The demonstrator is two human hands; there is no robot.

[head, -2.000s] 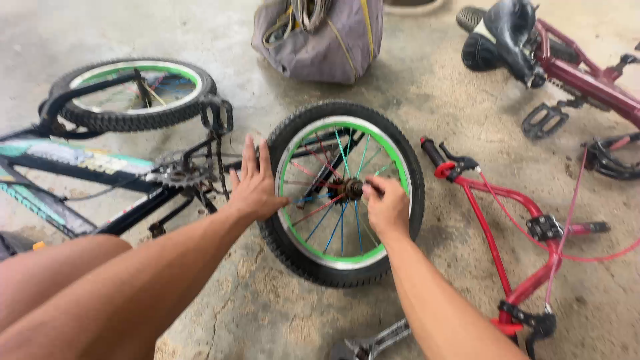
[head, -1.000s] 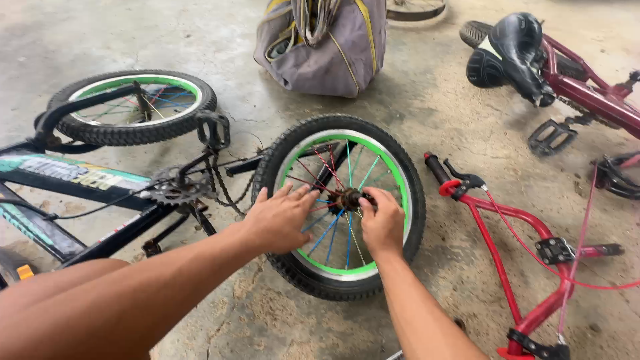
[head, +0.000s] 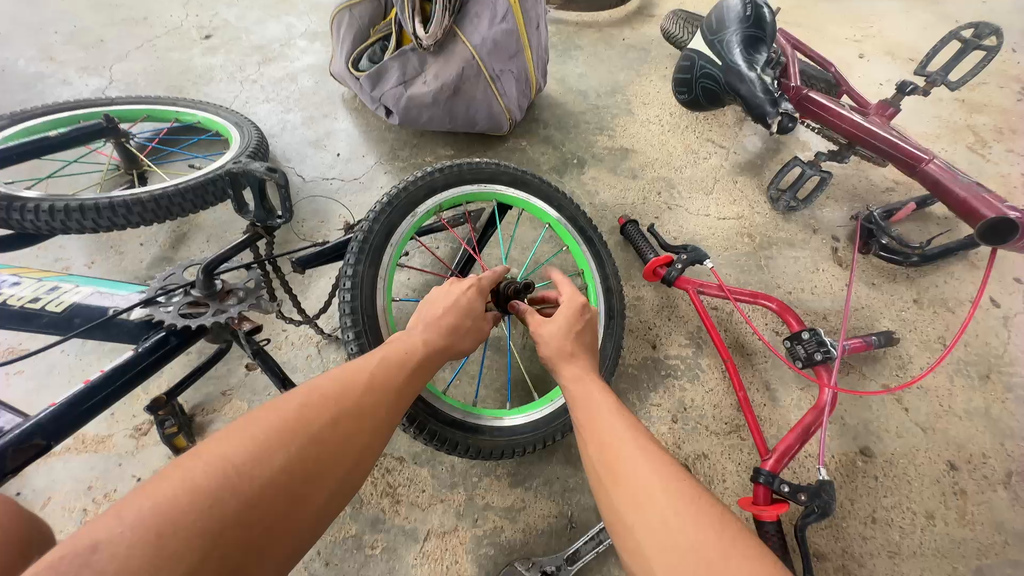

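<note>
A bicycle wheel with a black knobby tire (head: 376,232), a green rim (head: 392,276) and coloured spokes lies tilted on the floor in front of me. Both my hands are at its greasy hub (head: 513,294). My left hand (head: 458,314) grips the hub from the left, fingers curled around it. From the right, my right hand (head: 560,324) has its thumb and fingertips at the hub's axle end, with the index finger raised; whether it pinches a small part there is hidden.
At left lies a dark bicycle frame (head: 120,372) with a chainring (head: 200,294), chain (head: 280,284) and second wheel (head: 248,144). A grey bag (head: 456,84) stands behind. Red handlebars (head: 732,364) and a maroon bicycle frame (head: 896,144) lie right. An adjustable wrench (head: 572,554) lies at the bottom.
My left hand, spread over the spokes before, has moved right and closed around the hub. My right hand stays at the hub, its fingers now differently placed.
</note>
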